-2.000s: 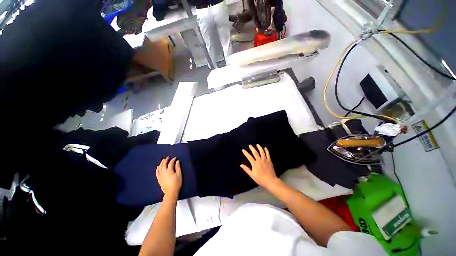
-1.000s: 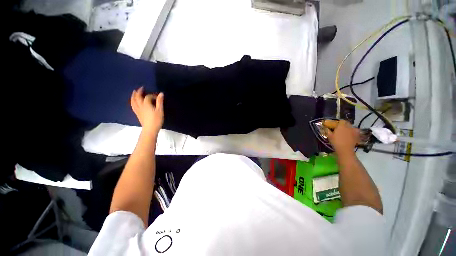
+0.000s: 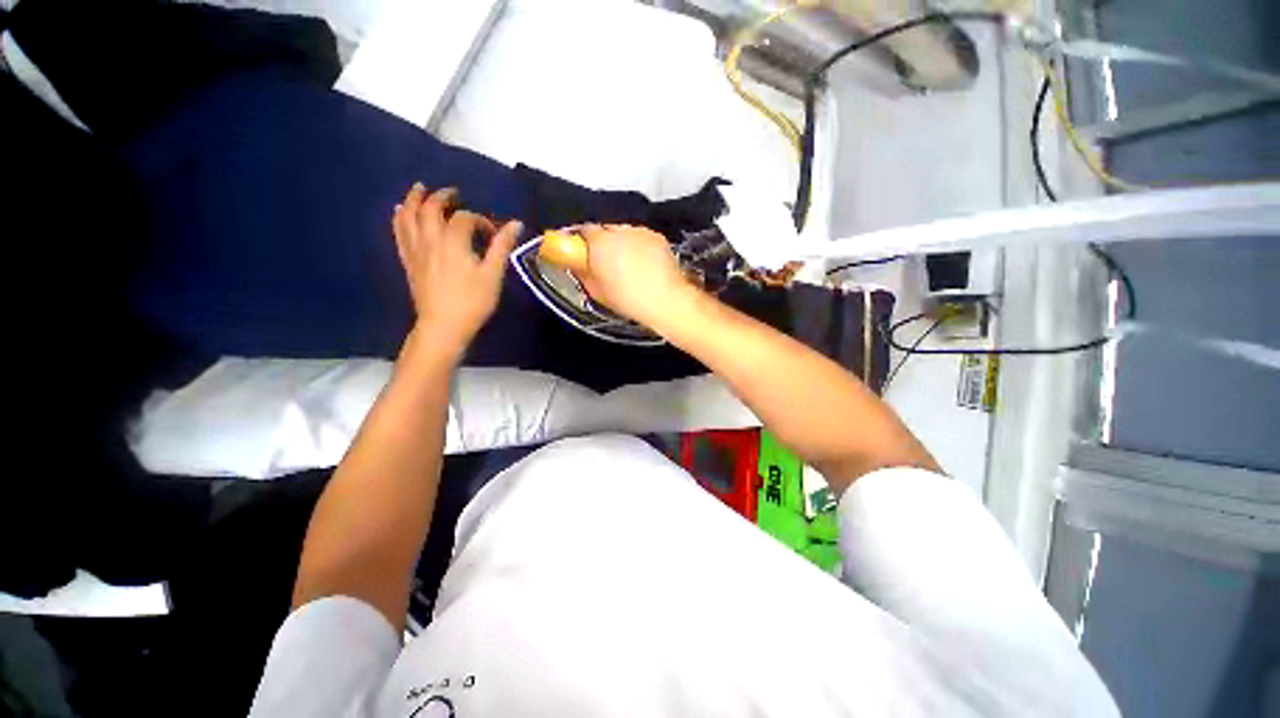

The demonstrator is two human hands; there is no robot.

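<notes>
A navy padded board (image 3: 281, 239) runs from the left towards the middle. A black garment piece (image 3: 541, 197) lies over its right part, partly hidden by my arm and the iron. My right hand (image 3: 628, 269) is closed around the orange handle of a steam iron (image 3: 573, 297), whose pointed tip faces left, over the black cloth. My left hand (image 3: 456, 267) is at the left edge of the black piece, just left of the iron's tip, thumb and fingers bent. Whether it pinches the cloth is hard to tell.
White padding (image 3: 302, 410) lies along the board's near side. Dark garments (image 3: 70, 463) are heaped at left. A green container (image 3: 789, 508) and a red crate (image 3: 722, 466) are below the table. A white steam hose (image 3: 1067, 218) crosses at right, with black cables (image 3: 1036, 140) near the wall.
My right hand went from the board to the iron on its pad, then brought the iron left onto the black piece. My left hand stays near the piece's left edge. The view has shifted.
</notes>
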